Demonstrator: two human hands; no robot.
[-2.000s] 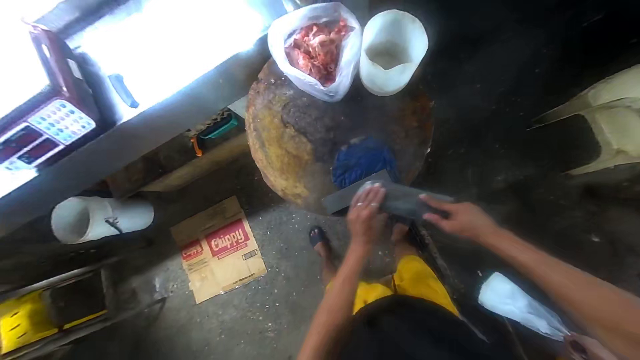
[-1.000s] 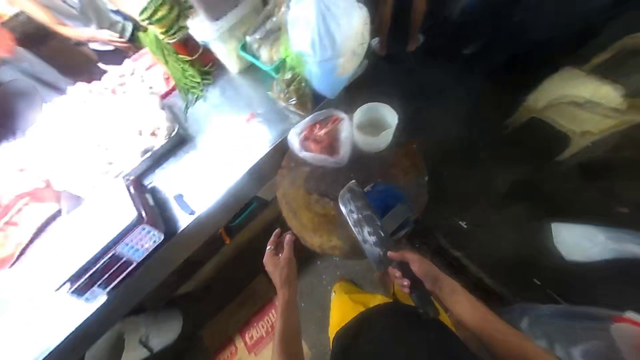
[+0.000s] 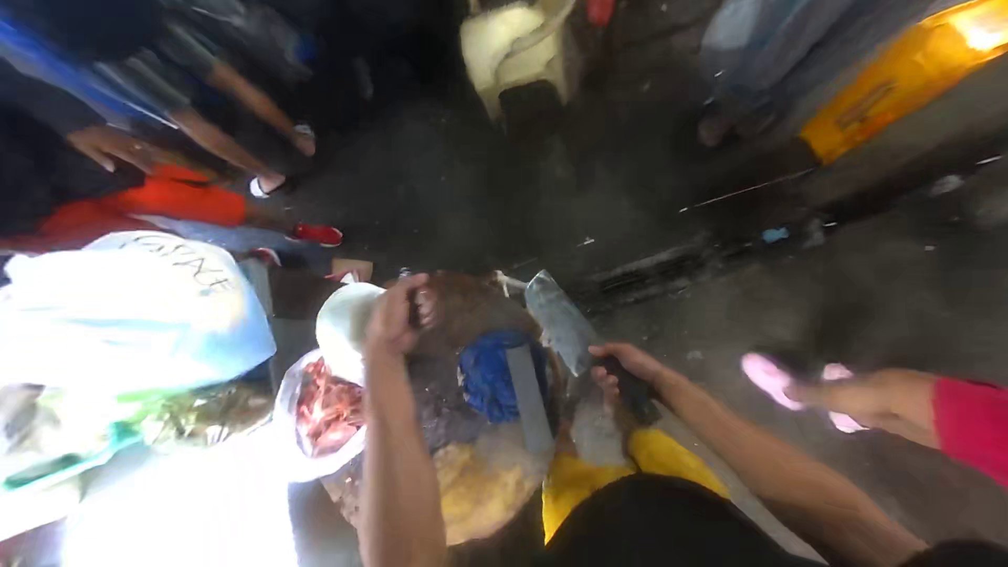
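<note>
My right hand (image 3: 626, 370) grips the dark handle of a cleaver (image 3: 561, 319), its broad blade up and to the left, beside the round chopping block (image 3: 480, 492). My left hand (image 3: 402, 315) is curled over the block's far side, next to a white plastic container (image 3: 339, 327); whether its fingers hold anything is unclear. On the block lie a blue cloth or bag (image 3: 488, 376) and a flat grey bar or sharpening stone (image 3: 529, 402) across it. Red meat pieces (image 3: 327, 413) fill an open plastic bag left of my left forearm.
A large tied plastic bag (image 3: 150, 315) bearing writing and a bright counter (image 3: 181, 512) are at the left. Several people stand about; one person's bare leg (image 3: 874, 398) is at the right. A pale plastic chair (image 3: 516, 55) and a yellow object (image 3: 890, 94) are beyond.
The view has swung far to the right. My left hand was low beside the block and is now raised over its far side. My right hand still holds the cleaver.
</note>
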